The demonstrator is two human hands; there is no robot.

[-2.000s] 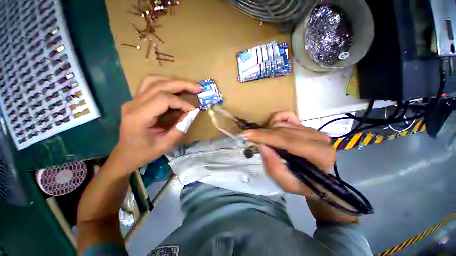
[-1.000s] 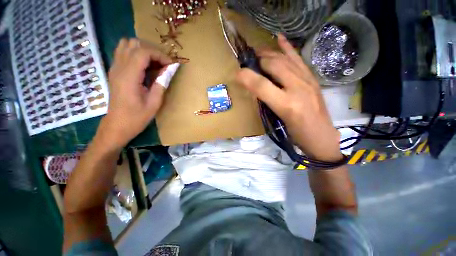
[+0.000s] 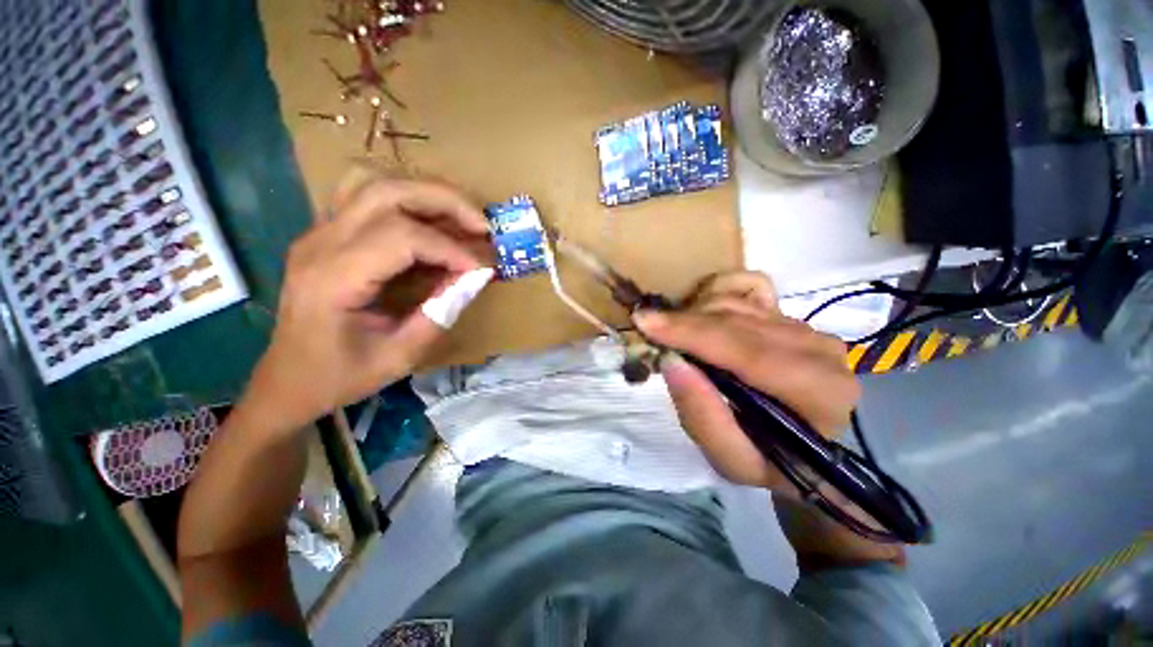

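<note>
My left hand (image 3: 367, 284), with a white wrap on a fingertip, is at the left edge of a small blue circuit board (image 3: 517, 238) over the cardboard. Whether a red lead is between the fingers is hidden. My right hand (image 3: 759, 367) holds a black soldering iron (image 3: 809, 445). The iron's tip and a thin pale feed tube (image 3: 568, 293) reach the board's right edge. Several blue boards (image 3: 664, 154) lie in an overlapping row to the upper right. A loose pile of red leads (image 3: 367, 63) lies at the top left of the cardboard.
A round tub (image 3: 913, 95) with silver shreds stands at upper right, beside coiled grey wire rings (image 3: 670, 23). A dark box with cables (image 3: 967, 152) is on the right. A white sheet (image 3: 230, 272) with rows of small dark pieces lies on the left.
My right hand has come back down from the upper cardboard with the iron to the board. My left hand has moved from the leads to the board. The view has shifted, showing the row of boards.
</note>
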